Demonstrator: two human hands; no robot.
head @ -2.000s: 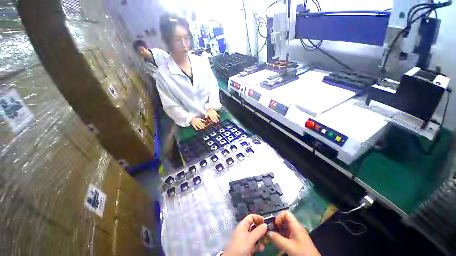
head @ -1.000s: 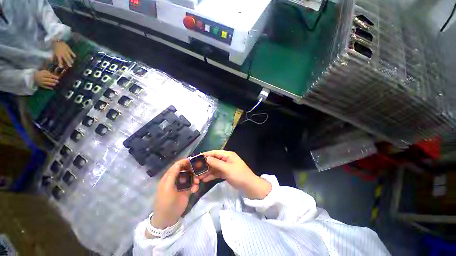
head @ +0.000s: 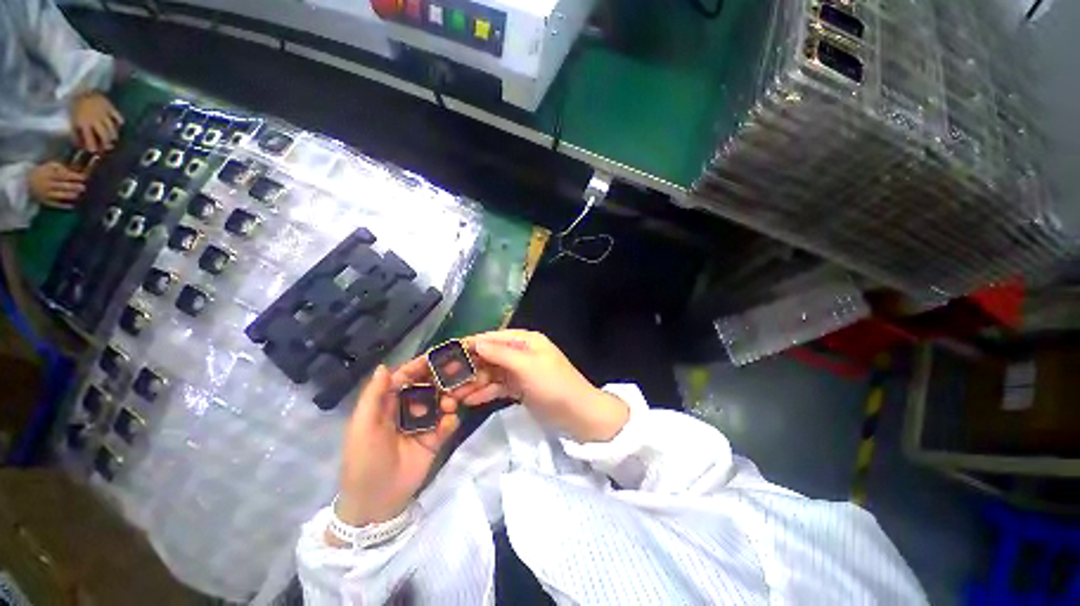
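Observation:
My left hand [head: 385, 456] holds one small dark square housing [head: 418, 408] with a shiny rim. My right hand [head: 527, 373] holds a second housing [head: 452, 366] just above and to the right of it, the two close together. A flat black fixture [head: 344, 317] with square pockets lies on the clear blister tray [head: 237, 456], beyond my hands. Spaced housings [head: 217, 258] sit in the tray's left and far pockets. Whether the two held housings touch cannot be told.
A co-worker's hands [head: 74, 160] are at the far left beside a dark gridded tray [head: 89, 263]. A white machine [head: 521, 47] stands at the back. Stacked blister trays [head: 876, 154] rise at right. A white cable connector [head: 597, 187] hangs at the bench edge.
Over the last two seconds the view has swung down and right. My hands have turned so both housings show face up; in the last second the fixture and hands have shifted slightly left in the picture.

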